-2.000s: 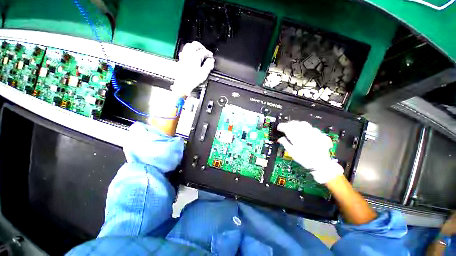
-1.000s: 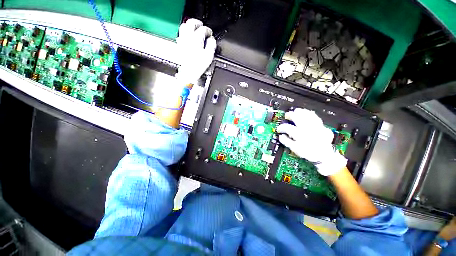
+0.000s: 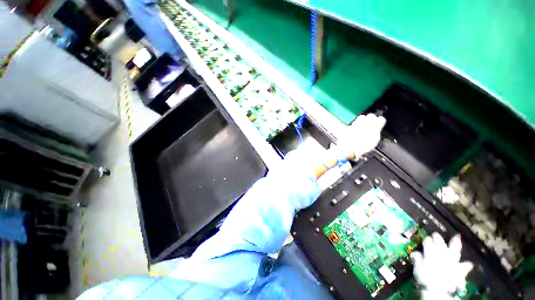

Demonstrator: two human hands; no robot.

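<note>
The black carrier fixture (image 3: 328, 258) lies tilted in the lower right, its far end cut off by the bottom edge. A green circuit board (image 3: 369, 240) sits in its nearer-left pocket; parts of a second board show around my right hand. My right hand (image 3: 441, 266), white-gloved and bright, is over the fixture with its fingers spread; nothing is seen in it. My left hand (image 3: 365, 133), white-gloved, is at the near edge of the black left-hand parts tray (image 3: 431, 126). Its fingers are blurred, and whether they hold a small part cannot be told.
Grey pieces fill the right-hand tray (image 3: 490, 205). A row of green boards (image 3: 258, 99) runs up the rail line. A deep black tote (image 3: 205, 170) stands left of it. A green shelf (image 3: 446, 47) overhangs the trays. Beyond are smaller bins and a blue-sleeved person.
The view has swung left, bringing the tote and aisle into sight. My right hand's fingers have spread and it sits nearer the gap between the boards. My left hand stays by the left-hand tray.
</note>
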